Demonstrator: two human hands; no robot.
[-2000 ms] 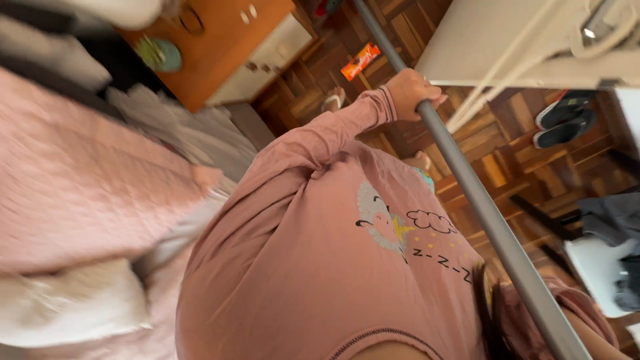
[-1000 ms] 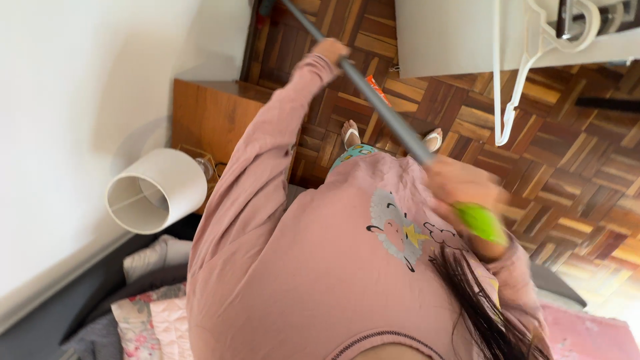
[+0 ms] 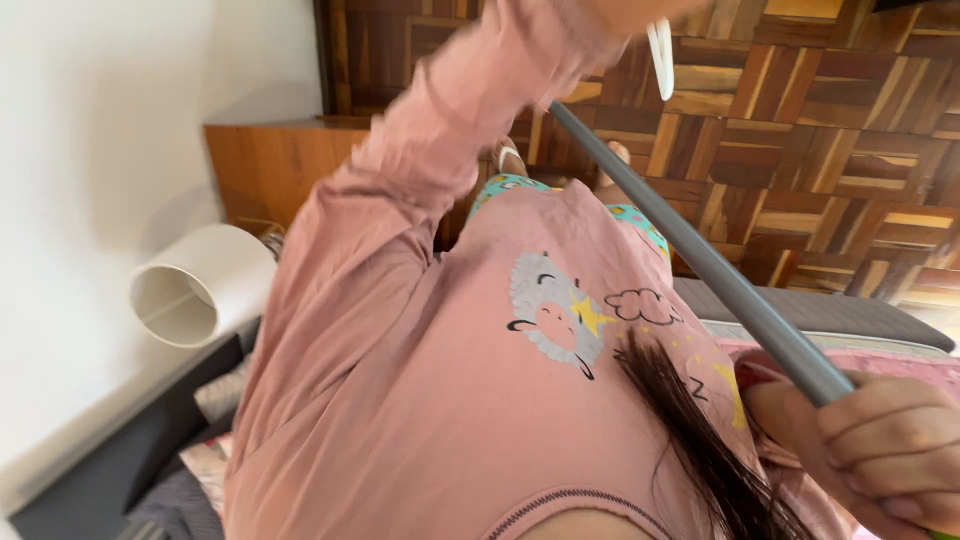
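Note:
A grey pole (image 3: 697, 247) slants from the upper middle down to the lower right. My right hand (image 3: 885, 442) is closed around its lower part, with a bit of green showing at the frame's corner. The pole's far end is hidden behind my pink left sleeve (image 3: 457, 112). At the top edge, my left hand (image 3: 645, 11) is blurred and partly cut off, so its fingers cannot be made out. Just below it a white clothes hanger (image 3: 662, 64) shows in part; whether the hand touches it is unclear.
Wooden parquet floor (image 3: 810, 157) lies around my feet. To the left are a wooden cabinet (image 3: 285, 172), a white lampshade (image 3: 202, 285) and the wall. A bed edge with a grey side (image 3: 817, 311) is at the right, and folded bedding (image 3: 176, 495) lies at the lower left.
My left hand, earlier on the pole, has moved off it to the top edge of the view. My right hand has moved to the lower right, still holding the pole.

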